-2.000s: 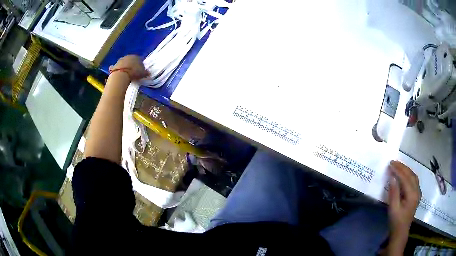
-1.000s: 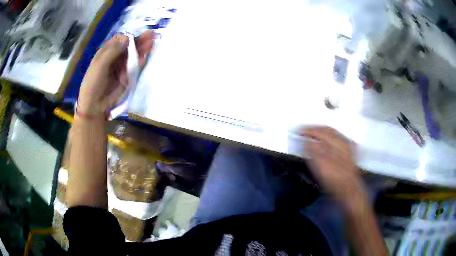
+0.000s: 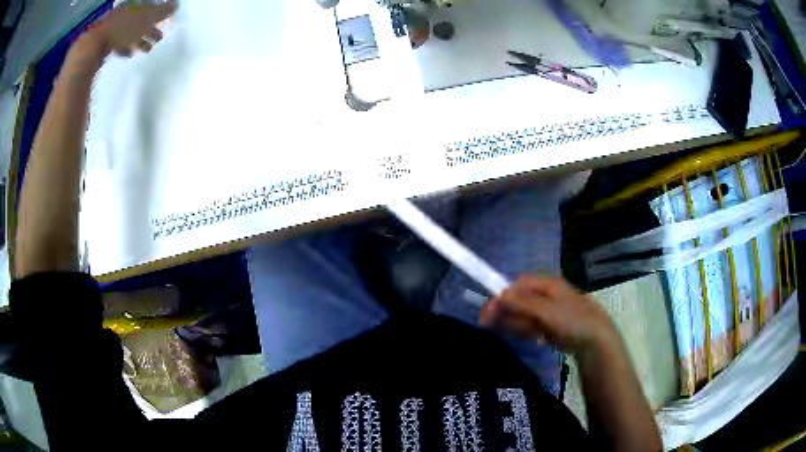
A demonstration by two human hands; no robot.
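Note:
My right hand (image 3: 543,311) is closed on one end of a white fabric strip (image 3: 451,250) over my lap. The strip runs up and left to the table's front edge, where it is lost against the white surface. My left hand (image 3: 133,31) is over the far left of the white table (image 3: 230,115), palm down with fingers apart. No strip can be made out in it. The needle plate (image 3: 358,40) shows at the top centre, with only the lower part of the sewing machine (image 3: 408,16) in view.
Pink-handled thread snips (image 3: 557,72) lie open right of the needle. A purple-blue scrap (image 3: 590,35) lies behind them. A black phone (image 3: 731,86) is at the table's right end. A yellow wire rack (image 3: 695,291) wrapped in white strips stands at the lower right. Printed scales (image 3: 256,201) line the front edge.
The view has turned right. My right hand has moved off the table edge to over my lap, with a strip stretched from it. My left hand has left the strip bundle and opened.

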